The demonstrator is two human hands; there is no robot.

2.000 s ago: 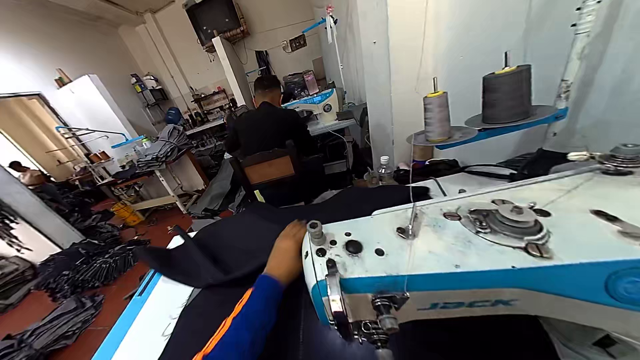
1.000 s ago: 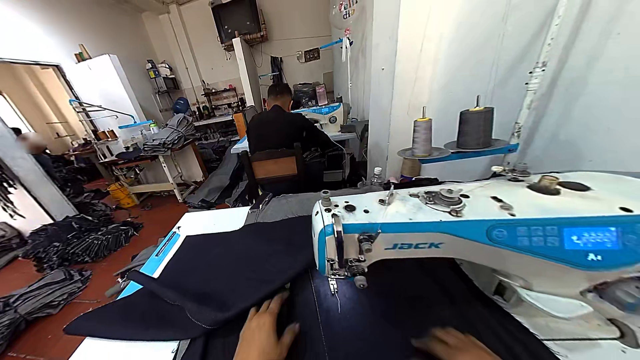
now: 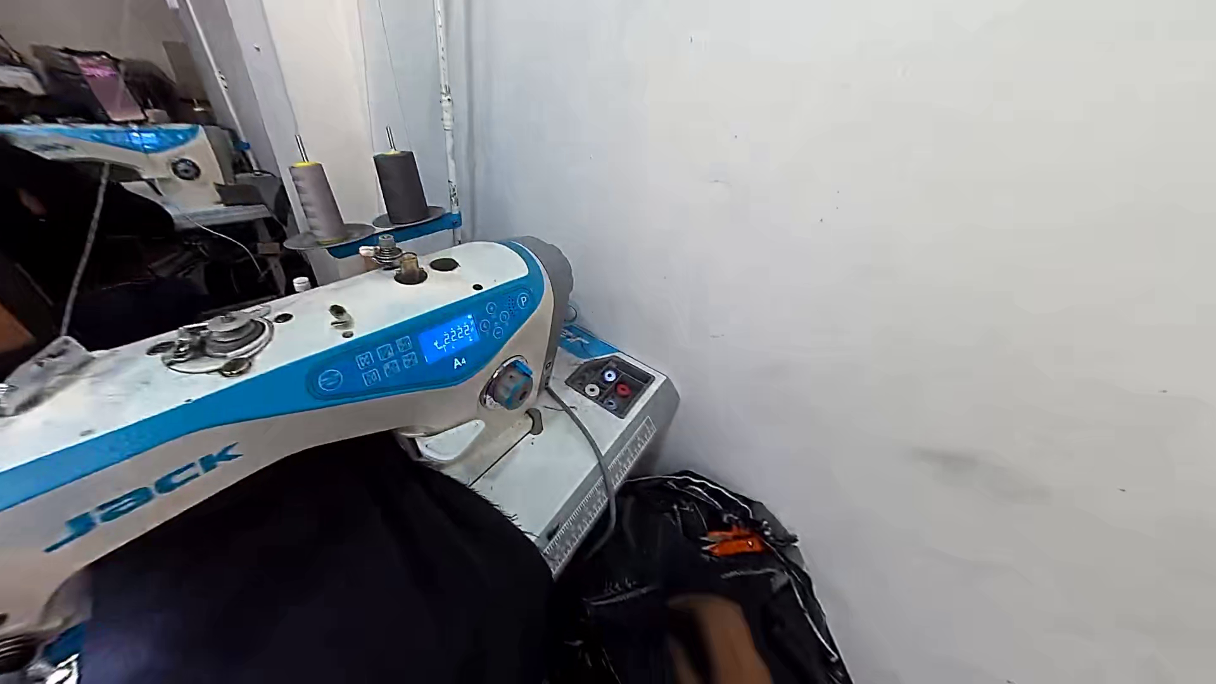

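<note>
A blurred hand, which appears to be my right hand (image 3: 717, 641), reaches in at the bottom edge over a pile of dark garments (image 3: 655, 560) beside the machine table. Its fingers are too blurred to tell if they hold anything. An orange-handled tool (image 3: 736, 541), its kind unclear, lies on that pile above the hand. Dark navy fabric (image 3: 332, 570) lies under the arm of the white and blue Jack sewing machine (image 3: 285, 380). The machine's lit control panel faces me. My left hand is out of view.
A grey thread cone (image 3: 318, 201) and a darker cone (image 3: 402, 187) stand on a blue stand behind the machine. A white wall (image 3: 855, 285) closes off the right side. At the left, a dark-clothed person (image 3: 76, 228) sits near another sewing machine (image 3: 123, 152).
The view has swung far to the right. Both hands were on the dark fabric by the needle one second ago; now one hand is at the garment pile and the left is out of view.
</note>
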